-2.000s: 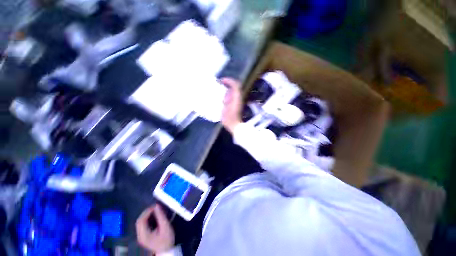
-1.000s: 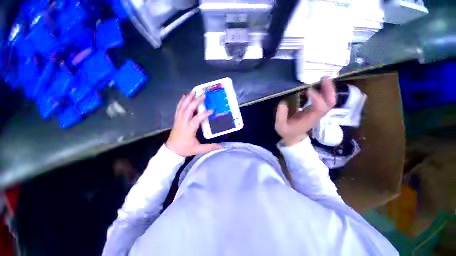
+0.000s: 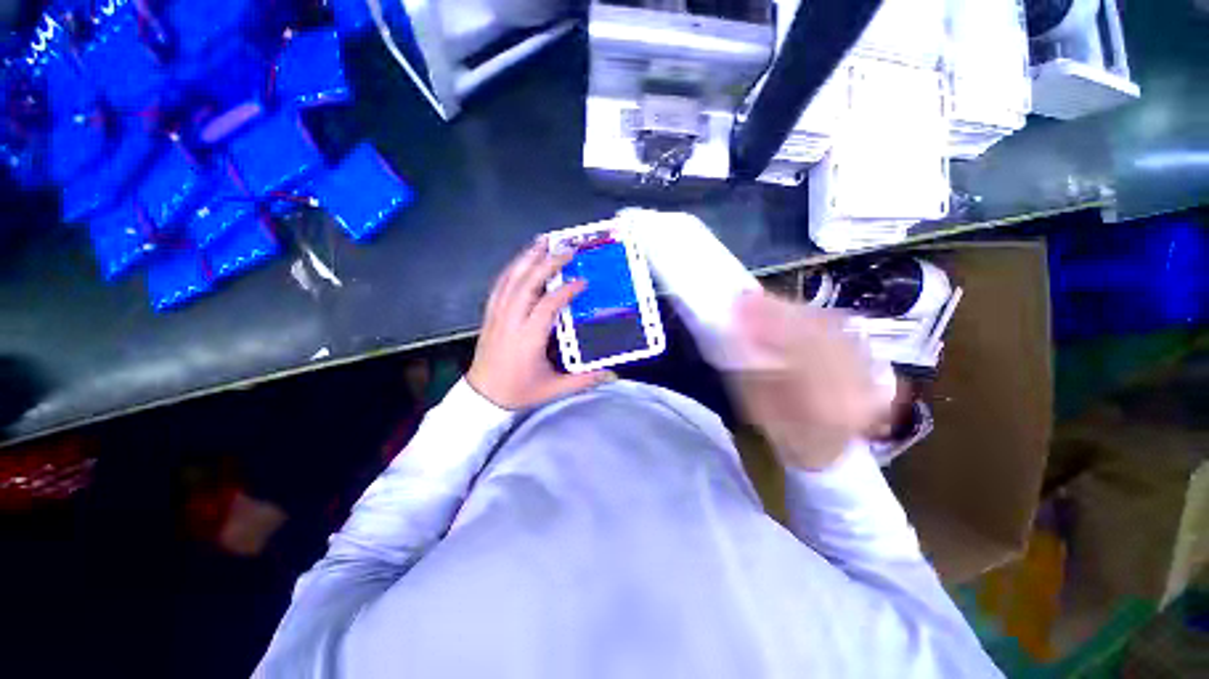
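My left hand (image 3: 530, 332) grips the left side of a white camera base housing (image 3: 644, 334) at the bench's front edge. The housing is open upward, with a blue battery pack (image 3: 602, 280) and a dark area below it inside. My right hand (image 3: 811, 385), blurred, holds a white back cover plate (image 3: 690, 272) by its lower end. The plate is tilted, and its upper end is at the housing's top right corner. I cannot tell whether they touch.
Blue battery packs (image 3: 272, 153) lie heaped at the left. A silver-grey screw feeder (image 3: 676, 53) stands behind the housing. A black screwdriver (image 3: 809, 66) lies beside it. White cover stacks (image 3: 886, 146) stand right of that. An open cardboard box (image 3: 994, 398) at the right holds cameras.
My right hand was empty near the stacks a second ago; it now holds a cover plate beside the housing. My left hand still grips the housing. The view has shifted slightly.
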